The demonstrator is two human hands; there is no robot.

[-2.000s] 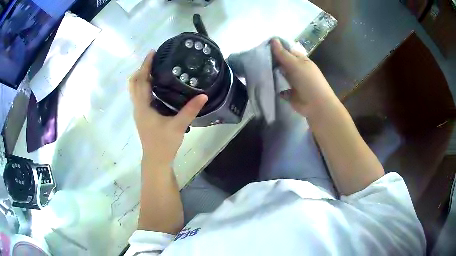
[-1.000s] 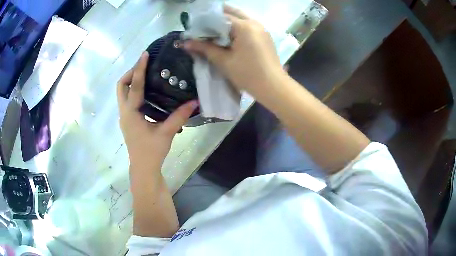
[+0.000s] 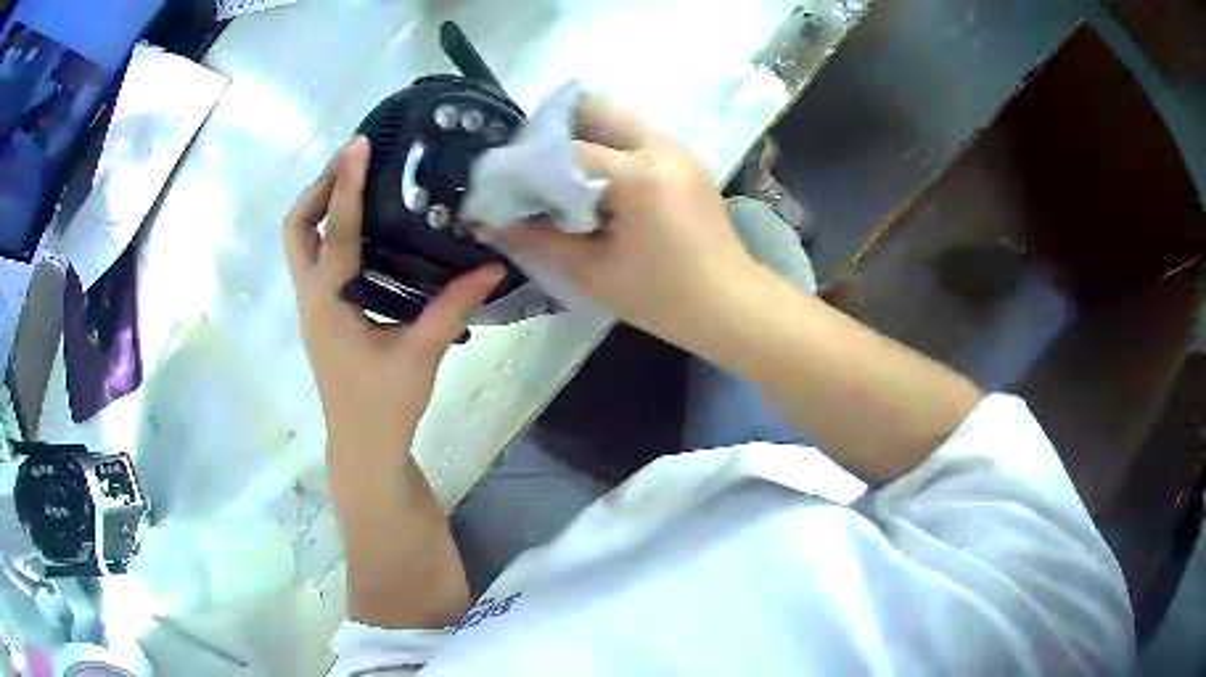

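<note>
A security camera (image 3: pixel 397 185) with a black round head and small round lamps is above the white bench, its face turned up toward me. My left hand (image 3: pixel 377 291) grips the head from its left and lower side, thumb on the lower rim. My right hand (image 3: pixel 635 218) holds a crumpled pale grey cloth (image 3: pixel 540 165) against the right part of the face, hiding some lamps and most of the grey body. A black antenna (image 3: pixel 463 53) sticks out at the top of the head.
The scuffed white bench (image 3: pixel 251 284) has a worn corner at the upper right. A monitor (image 3: pixel 46 119), white paper (image 3: pixel 148 152) and a purple item (image 3: pixel 103 344) are at the left. A small camera unit (image 3: pixel 73 509) is at the lower left. A large brown carton (image 3: pixel 1058 172) is at the right.
My right hand has brought the cloth from beside the camera onto its face, then lower across it. My left hand and the camera have shifted slightly left in view.
</note>
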